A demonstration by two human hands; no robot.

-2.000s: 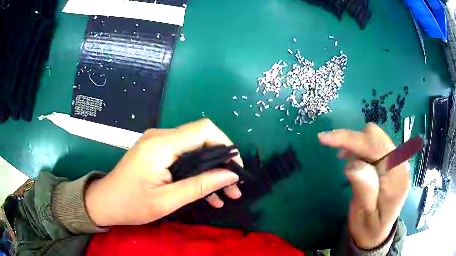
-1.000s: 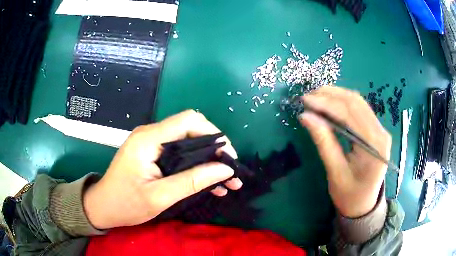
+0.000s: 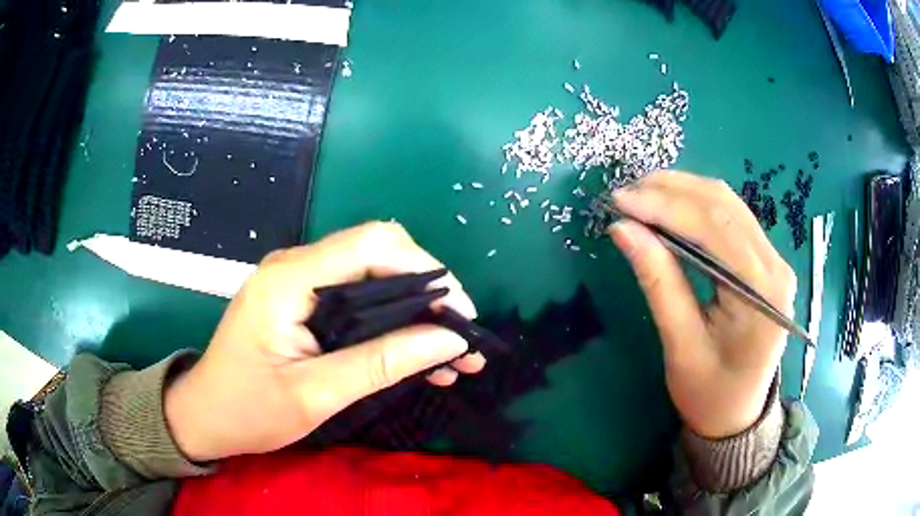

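My left hand (image 3: 318, 338) is closed around a bunched black strip (image 3: 378, 307), its folded ends showing between thumb and fingers. More black ribbed strip (image 3: 545, 338) lies below and to the right of this hand. My right hand (image 3: 711, 292) holds slim metal tweezers (image 3: 721, 272) between thumb and fingers. The tweezers' tips are at the lower edge of a loose pile of tiny silver-white pieces (image 3: 630, 141). Whether a piece is between the tips cannot be told.
A shiny black board (image 3: 237, 131) with pale tape (image 3: 166, 265) lies upper left. Dark ribbed strips (image 3: 35, 131) are stacked at far left. Tiny black pieces (image 3: 797, 207), a thin white strip (image 3: 817, 292) and glossy black bars (image 3: 881, 252) lie at right. A blue item (image 3: 863, 25) is upper right.
My right hand has moved left and up to the silver-white pile, and the tweezers now point at it. My left hand has shifted slightly left, still holding the black strip.
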